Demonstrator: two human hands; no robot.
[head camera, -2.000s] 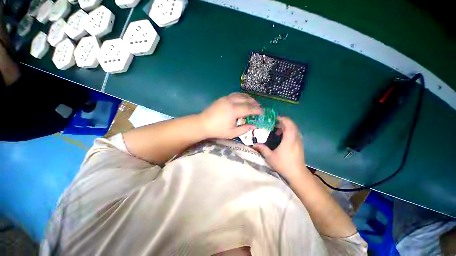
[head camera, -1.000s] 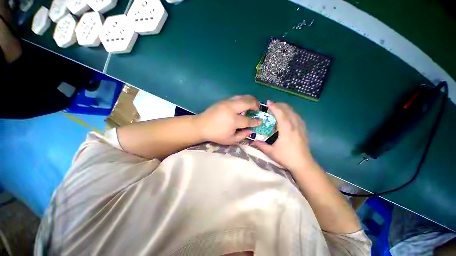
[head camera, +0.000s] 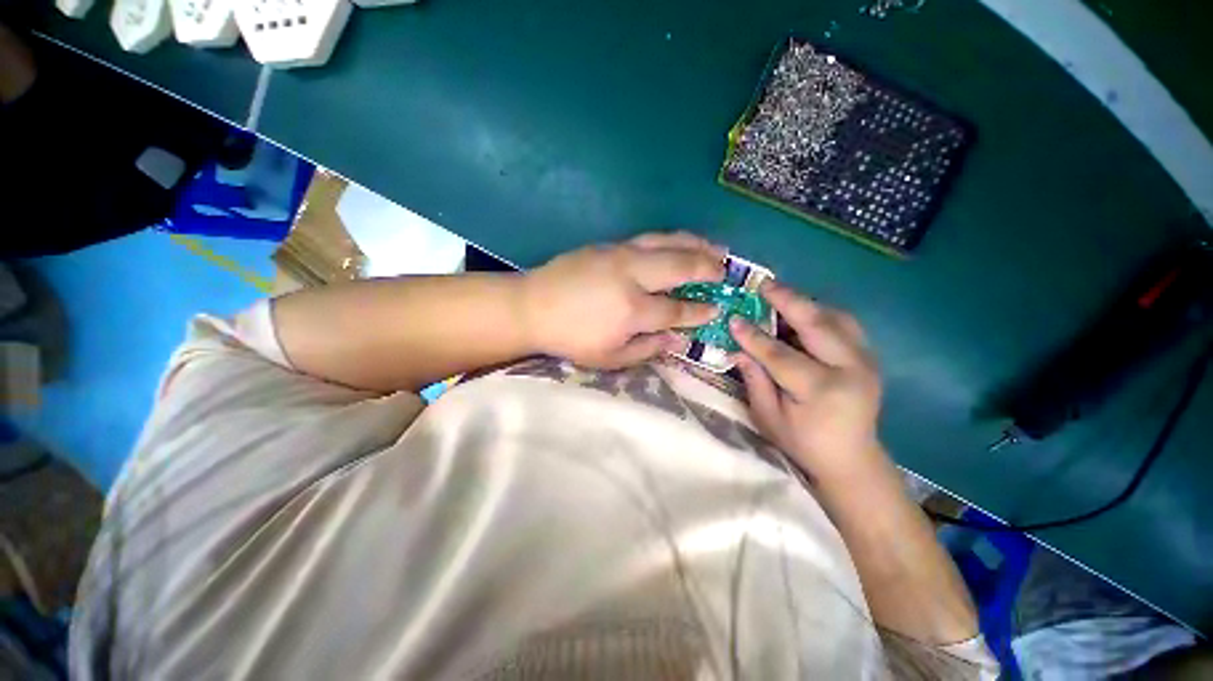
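Note:
A white housing half (head camera: 713, 357) is held between both hands at the bench's near edge, close to my body. A green circuit board (head camera: 725, 314) lies inside it, with dark blocks at opposite edges. My left hand (head camera: 625, 303) grips the housing from the left, its fingertips over the board. My right hand (head camera: 809, 373) is on its right side, with fingertips on the board and the shell's rim. The fingers hide parts of the housing and the board.
The screw tray (head camera: 851, 146) with heaped screws lies beyond my hands. A black electric screwdriver (head camera: 1111, 353) with its cord lies at right. White hexagonal units (head camera: 286, 27) stand at far left. A person's dark sleeve (head camera: 93, 160) is at left. A cardboard box (head camera: 317, 240) is below the bench.
The board was raised and tilted in my fingers; now it lies flat in the housing, with fingertips of both hands on it. The view has shifted, so tray and screwdriver appear further right.

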